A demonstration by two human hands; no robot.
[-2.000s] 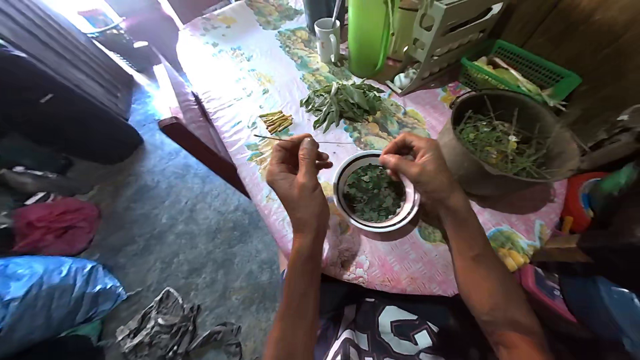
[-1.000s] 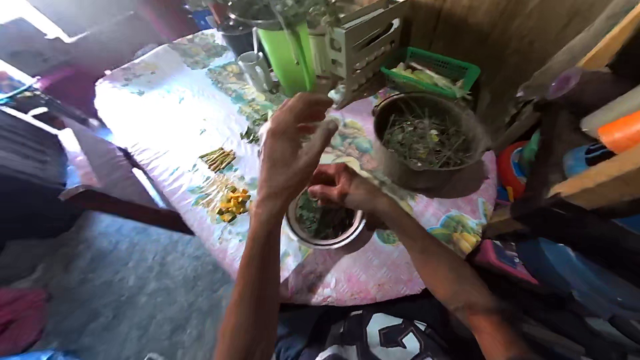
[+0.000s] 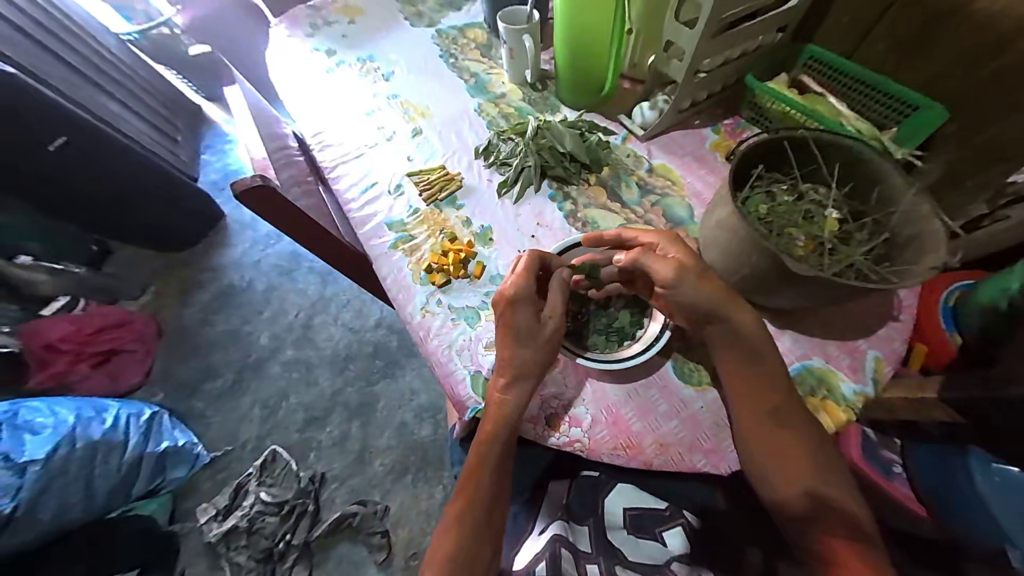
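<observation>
Both hands are over a white bowl with a dark rim [image 3: 620, 358] that holds small green leaves [image 3: 612, 326]. Between the fingertips of my left hand [image 3: 532, 316] is a green leaf [image 3: 588, 272], whose other side meets the fingers of my right hand [image 3: 652, 268]. The right fingers are partly spread; whether they grip the leaf is unclear. Left of the bowl lie yellow-orange cut pieces [image 3: 454, 262] and a small bundle of short stalks [image 3: 436, 184]. Behind it is a heap of leafy greens [image 3: 548, 152]. A large pot [image 3: 740, 240] with stems and leaves stands to the right.
At the back are a mug [image 3: 520, 48], a green plastic container [image 3: 588, 52], a slatted plastic rack [image 3: 704, 68] and a green basket [image 3: 884, 88] of vegetables. A brown wooden edge [image 3: 308, 232] borders the table's left side. Bags and cloth lie on the floor.
My left hand has come down from its raised place in the middle frame to the bowl. Two seconds ago a thin stem stretched between the hands; now a leaf is there.
</observation>
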